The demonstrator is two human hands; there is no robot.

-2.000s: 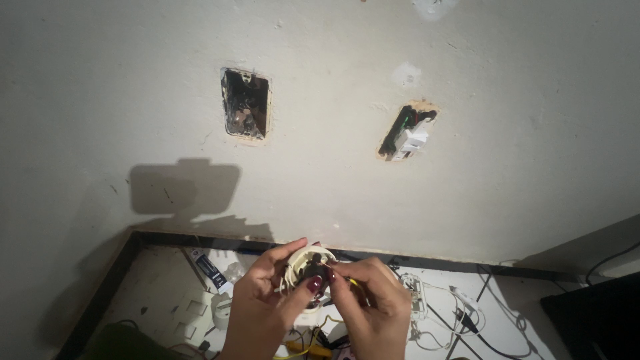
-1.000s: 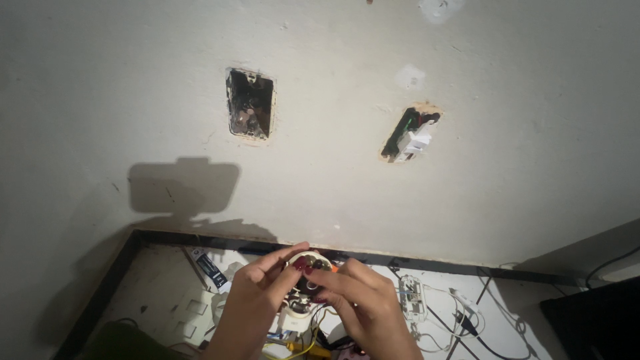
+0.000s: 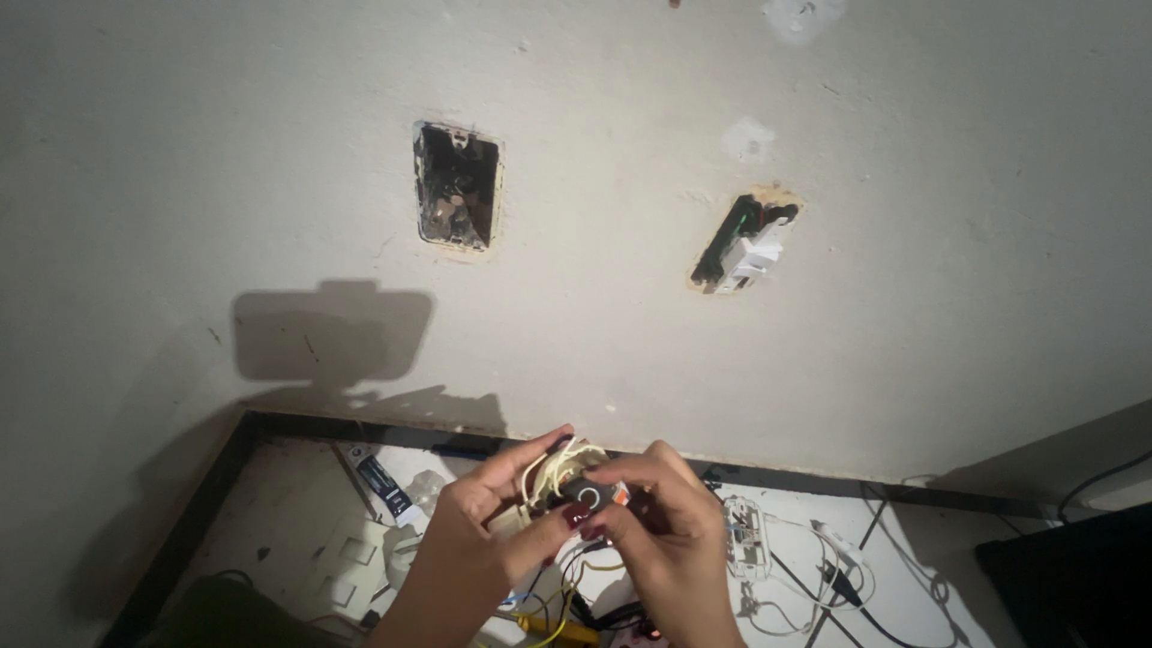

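Both hands work close together at the lower middle of the head view. My left hand point(image 3: 486, 522) holds a round cream plastic housing point(image 3: 576, 461) with cream wires looped around its side. In the fingers of my right hand point(image 3: 670, 522) is a dark round part with a white ring mark point(image 3: 587, 497), held against the housing's near side. The left thumb also touches this dark part. A small orange and white piece point(image 3: 621, 494) shows beside the right fingers. How the dark part joins the housing is hidden.
The wall has an open electrical box point(image 3: 459, 189) and a second one with a tilted white socket module point(image 3: 754, 256). On the tiled floor lie a tube point(image 3: 382, 481), white cover plates point(image 3: 346, 558), a white socket frame point(image 3: 747, 537), cables point(image 3: 841, 585) and a yellow-handled tool point(image 3: 558, 630).
The round housing has turned in my hands, and its cream wires now show at the left. The dark part with the ring mark has come into view between my fingers.
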